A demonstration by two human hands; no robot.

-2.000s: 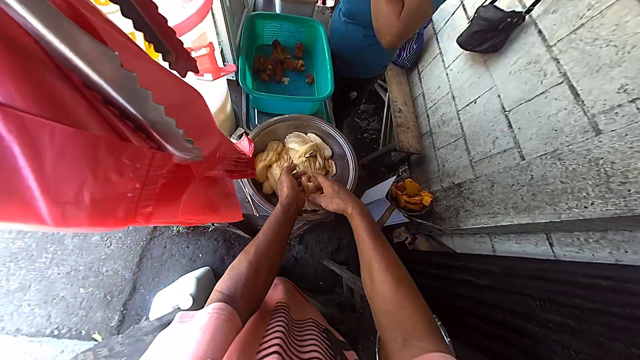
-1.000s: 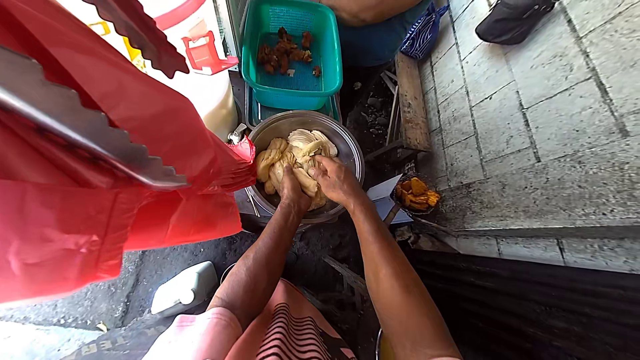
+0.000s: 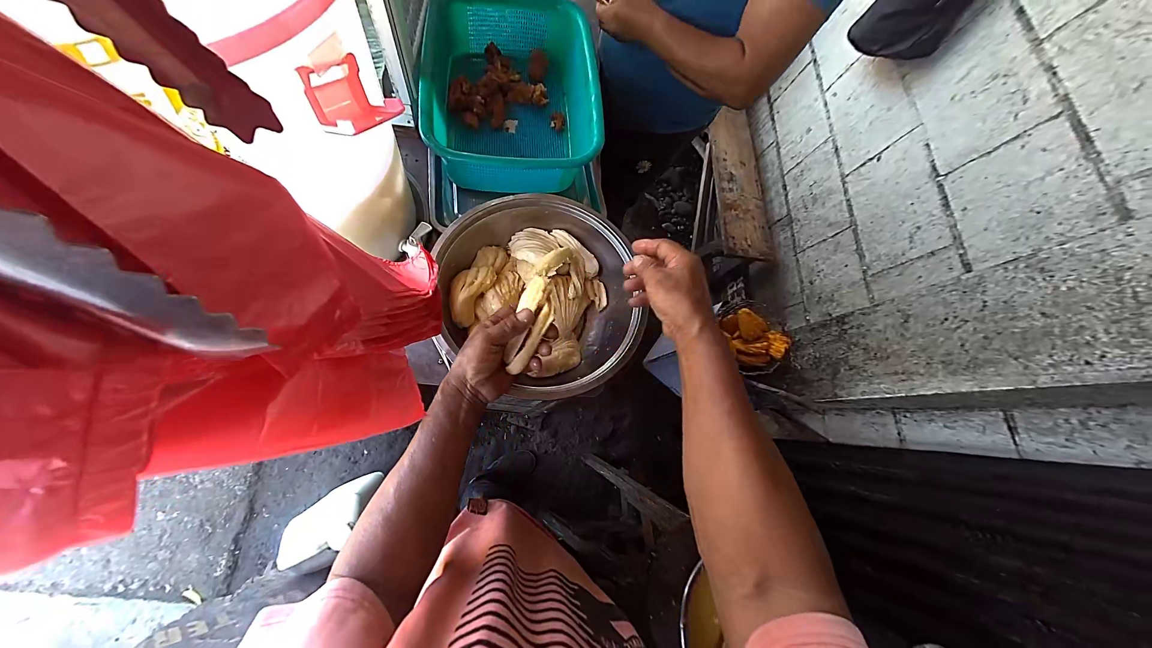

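A round metal basin [image 3: 621, 333] holds a heap of sliced, pale yellow banana pieces [image 3: 570, 297], several fanned out and coated in batter. Over its near left part, my left hand [image 3: 499, 351] grips a pale banana piece [image 3: 535, 315] that points up and away. My right hand [image 3: 670, 283] is raised just past the basin's right rim, fingers curled and apart, with nothing seen in it. Beyond the basin stands a green plastic basket [image 3: 589, 117] with brown fried pieces [image 3: 495, 90] in it.
Red plastic sheeting [image 3: 297, 297] and serrated metal edges fill the left. A white container [image 3: 378, 189] stands behind. To the right are a wire strainer with orange fried pieces [image 3: 751, 337], a wooden plank [image 3: 738, 189] and paving. Another person's arm [image 3: 711, 58] is beyond the basket.
My right hand has left the heap and moved right, past the basin's rim. My left hand now holds a piece up from the heap. The other person's arms have shifted.
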